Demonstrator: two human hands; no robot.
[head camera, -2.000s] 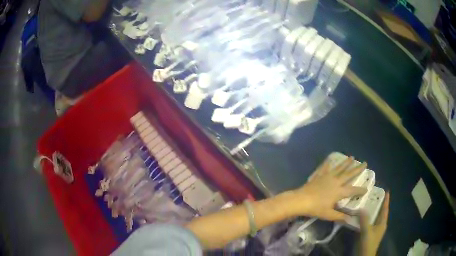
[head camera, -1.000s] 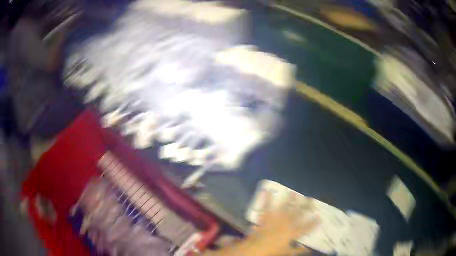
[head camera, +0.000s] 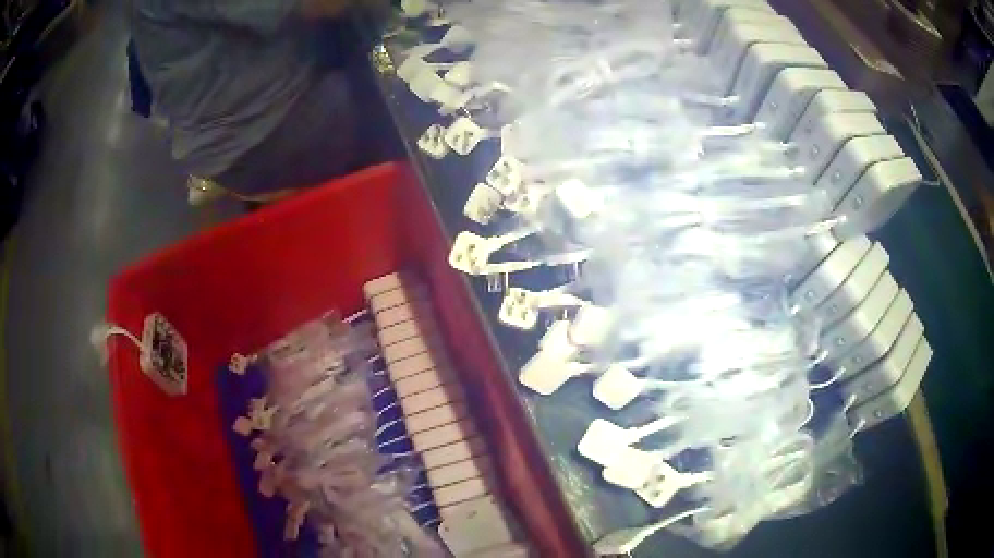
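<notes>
White power strips (head camera: 867, 327) stand on edge in a long row on the dark green bench, at the right. Their cords lie in shiny clear poly bags (head camera: 698, 251) in front of them. White plugs (head camera: 616, 452) lie along the near bench edge. The red tote (head camera: 262, 245) at the left holds a row of white strips (head camera: 425, 403) on edge, with bagged cords (head camera: 338, 436) beside them on a blue liner (head camera: 242, 420). Neither of my hands is in view.
A person in grey clothing (head camera: 240, 87) stands beyond the tote at the upper left. A printed hang tag (head camera: 164, 354) is tied to the tote's outer left side. A yellow line (head camera: 926, 469) runs along the bench at the right.
The view has swung right-to-left across the bench, so the tote and bagged strips fill the frame. My hands and the strips they were touching have left the picture.
</notes>
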